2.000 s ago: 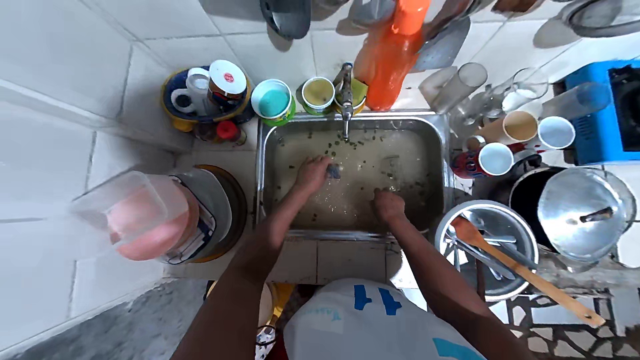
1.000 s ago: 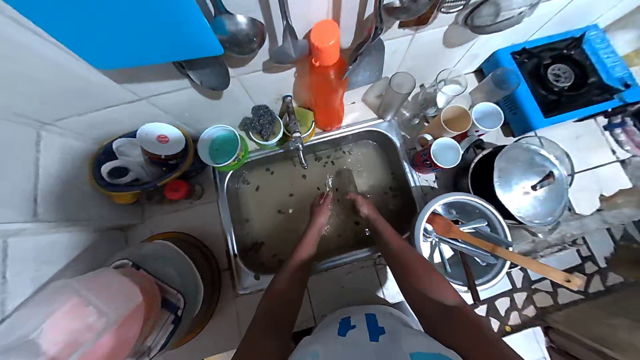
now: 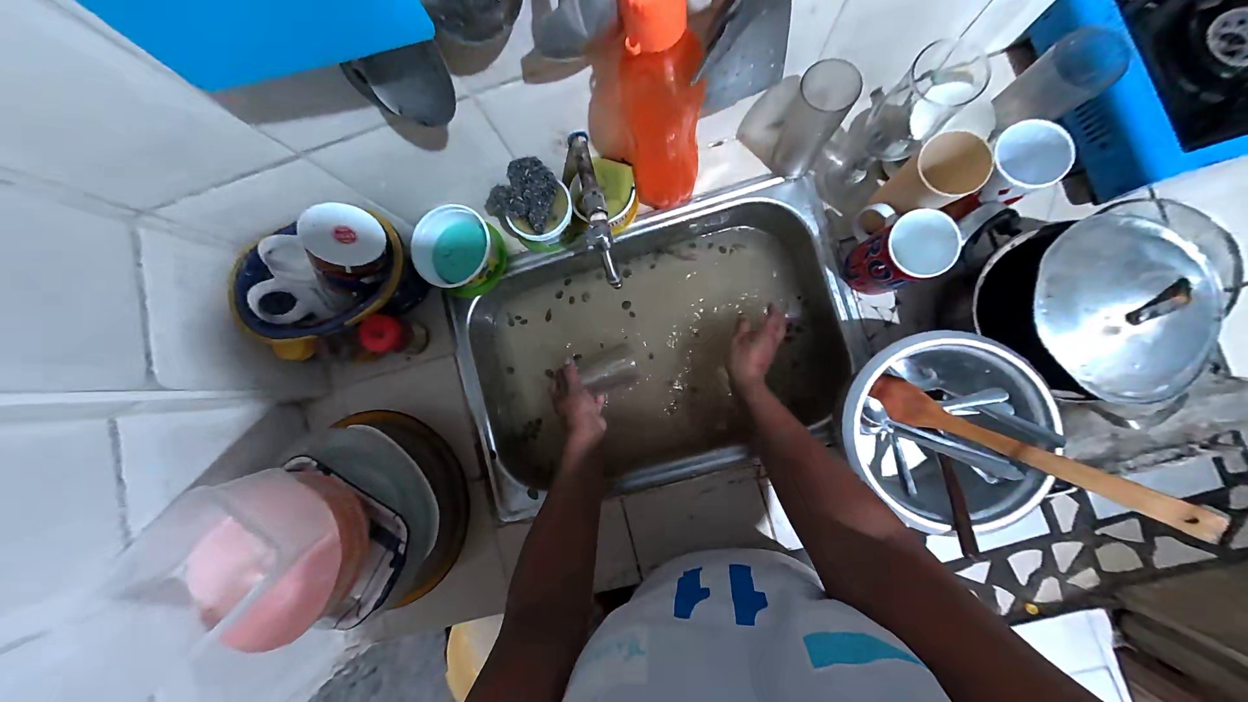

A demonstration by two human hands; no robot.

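Note:
Cloudy water with many small dark bits stands in the metal sink (image 3: 658,478). My left hand (image 3: 579,405) is partly in the water at the sink's left side, its fingers at the near end of a clear drinking glass (image 3: 609,370) that lies on its side; whether they grip it is unclear. My right hand (image 3: 758,346) is at the right side, palm up with the fingers spread, and a faint clear shape lies at its fingertips. Above the back rim is the metal tap (image 3: 597,219). A dark scouring pad (image 3: 528,195) rests on a small tub beside it.
An orange bottle (image 3: 661,117) stands behind the sink. Right of it are glasses, mugs (image 3: 921,244), a steel bowl (image 3: 858,458) of cutlery with a wooden spatula (image 3: 1063,468), and a lidded pot (image 3: 1126,302). On the left are a basin of cups (image 3: 239,283) and stacked dishes (image 3: 390,487).
My hands, close together in the middle of the sink a second ago, are now wide apart. The scouring pad shows on the tub now and one second ago, but not two seconds ago. The view has shifted.

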